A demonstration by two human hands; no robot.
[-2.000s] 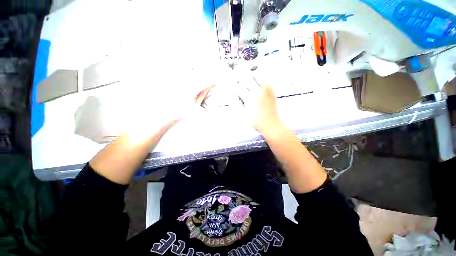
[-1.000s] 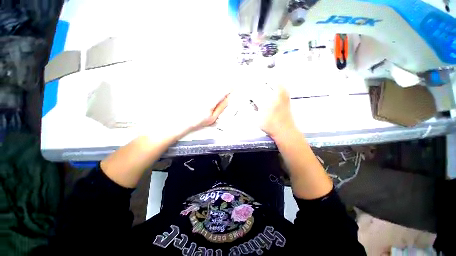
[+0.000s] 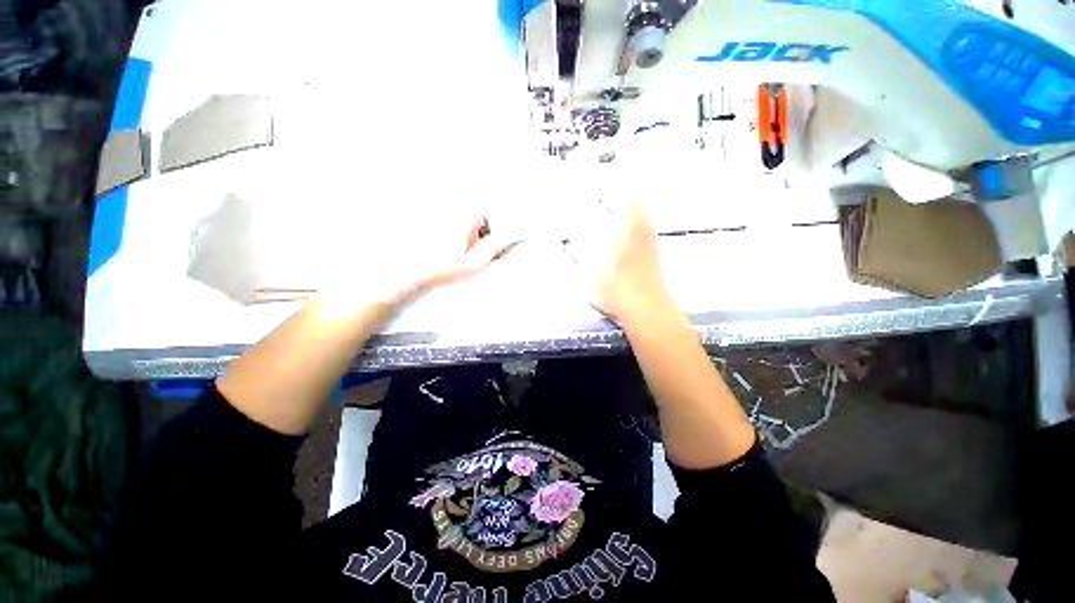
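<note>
My left hand (image 3: 466, 257) and my right hand (image 3: 631, 265) are close together on the table, a little in front of the presser foot and needle area (image 3: 548, 118). Both hands are bleached by glare. Whether a piece lies between or under my fingers cannot be told. A right-hand stack (image 3: 925, 245) of brown angled pocket pieces sits by the machine's right end. At left lie taupe pieces: one larger piece (image 3: 218, 130), one at the edge (image 3: 121, 161) and a pale group (image 3: 226, 250) nearer me.
The white and blue machine head (image 3: 766, 53) spans the upper right. Orange and black thread snips (image 3: 772, 124) lie right of the needle. A white scrap (image 3: 917, 179) is behind the stack. The ruler tape (image 3: 495, 350) runs along the front edge. Pale trimmings (image 3: 790, 401) are below the table.
My view has shifted back and forth over the table. My hands stay before the needle; the left fingers have changed their bend slightly. The two upper left pieces show at different positions in the view.
</note>
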